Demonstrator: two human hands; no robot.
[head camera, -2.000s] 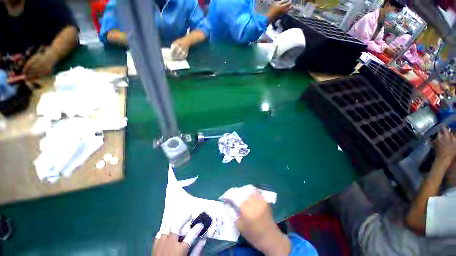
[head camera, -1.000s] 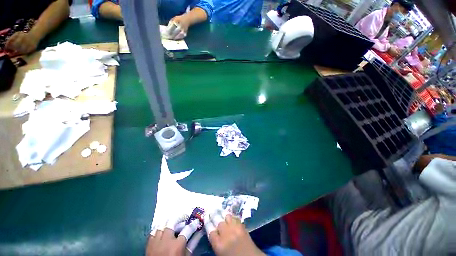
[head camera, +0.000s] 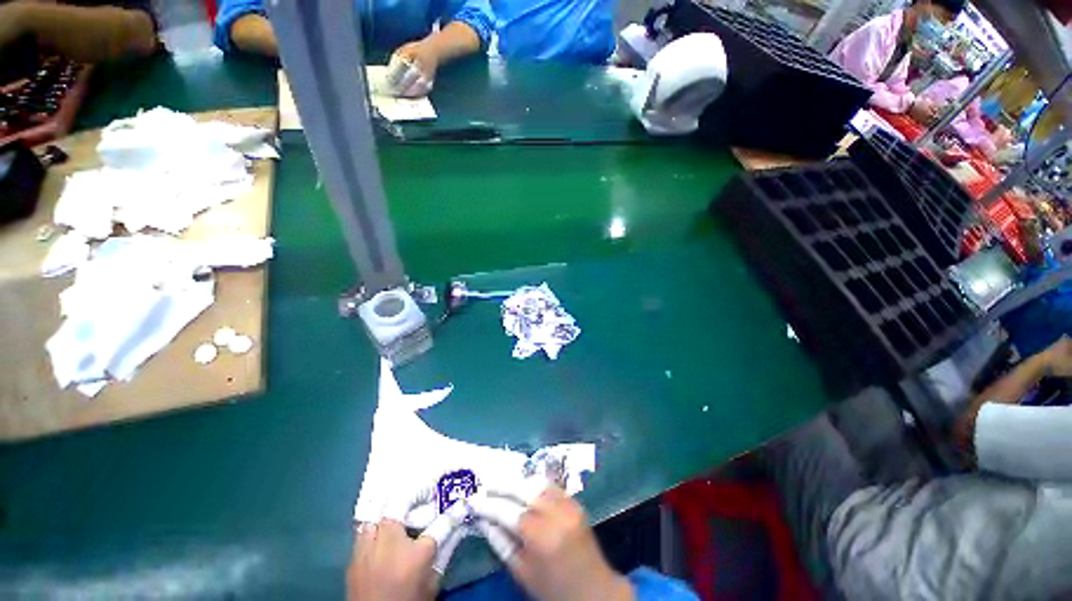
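Observation:
A small dark smartwatch head (head camera: 456, 488) with a purplish lit face lies over the spread white cloth (head camera: 406, 452) at the bottom centre. My left hand (head camera: 394, 561), with white finger cots, is at its lower left, fingers closed on its edge. My right hand (head camera: 562, 542), also with finger cots, has its fingertips at the watch's lower right edge. A stained wiping cloth (head camera: 568, 466) shows beyond my right fingers; whether they grip it is unclear. The fingertips partly hide the watch's lower edge.
A solvent bottle (head camera: 395, 322) stands at the foot of the metal post (head camera: 341, 153). A crumpled cloth (head camera: 541, 322) lies right of it. White cloths (head camera: 141, 294) and discs lie on a brown board (head camera: 235, 382). Black trays (head camera: 864, 258) stand right. People sit at the far side and right.
Since the earliest frame, my right hand has come left to the watch, and the watch now shows a lit face. The view has shifted slightly.

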